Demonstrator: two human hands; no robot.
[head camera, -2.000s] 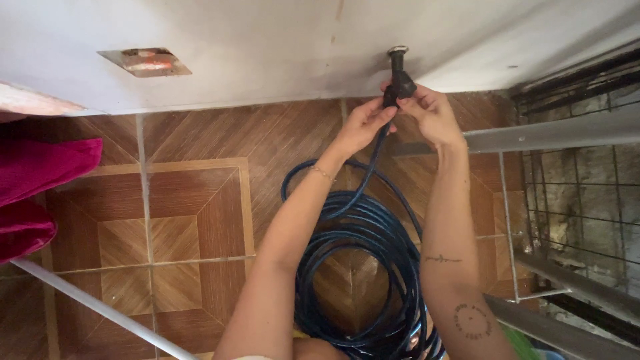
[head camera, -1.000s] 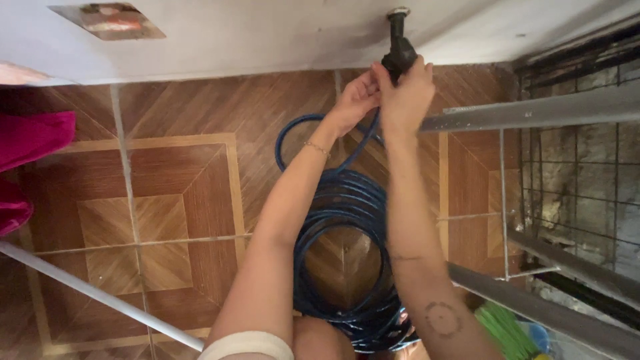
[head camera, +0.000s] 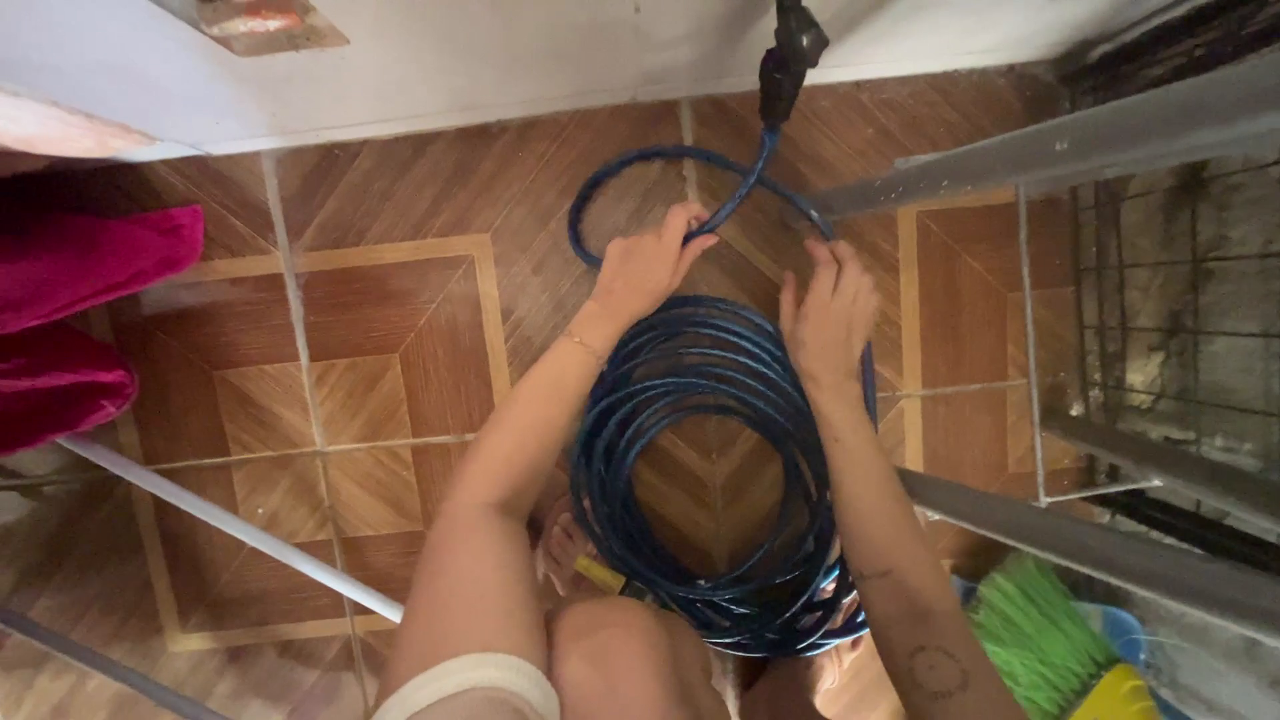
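Note:
A coiled blue hose (head camera: 710, 400) lies on the tiled floor between my forearms. Its free length loops up to a black tap fitting (head camera: 785, 75) at the wall. My left hand (head camera: 655, 255) pinches this length below the fitting, between thumb and fingers. At the right side of the loop, my right hand (head camera: 830, 300) has its fingers at the hose, thumb apart; whether it grips the hose is not plain. A yellow piece (head camera: 600, 575) shows at the coil's lower left edge, beside my foot.
Magenta cloth (head camera: 90, 260) hangs at the left above a pale metal bar (head camera: 235, 530). Grey metal bars (head camera: 1000, 150) and a wire grid (head camera: 1180, 300) stand at the right. A green-bristled broom (head camera: 1040, 635) is at the lower right. The white wall (head camera: 520, 50) has a cut opening.
Both hands have come away from the black fitting and moved down to the blue hose. The hands have spread apart. The view has shifted downward.

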